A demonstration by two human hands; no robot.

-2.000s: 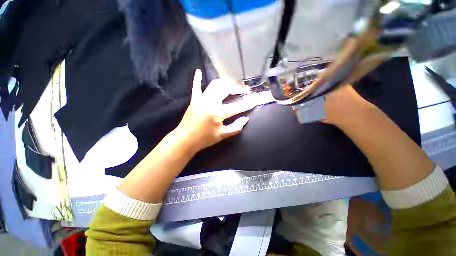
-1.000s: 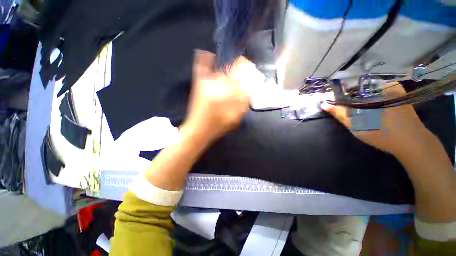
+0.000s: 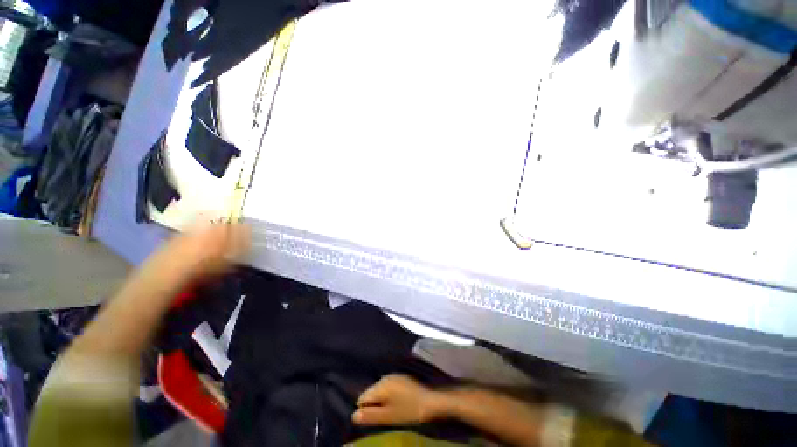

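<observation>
Black cloth (image 3: 297, 367) lies bunched below the table's front edge, over my lap, with a thin pale line in it. My right hand (image 3: 398, 402) is at this cloth with its fingers curled; whether it grips the cloth cannot be told. My left hand (image 3: 205, 244) is blurred at the left end of the table's front edge; its fingers and any hold are unclear. The white machine head (image 3: 717, 79) with a blue band stands at upper right. Small parts (image 3: 668, 144) show near the needle area, with a dark block (image 3: 732, 196) to their right.
A black cloth heap (image 3: 240, 35) lies at upper left. Narrow black cut pieces (image 3: 210, 144) lie left of a yellow strip (image 3: 253, 144). A printed ruler strip (image 3: 489, 292) runs along the white table's front. A red object (image 3: 188, 393) is below; dark cloths hang at far left.
The black panel has left the tabletop, and black cloth now shows over my lap. Both hands have moved away from the needle area, left one to the lower left, right one down. The view has shifted.
</observation>
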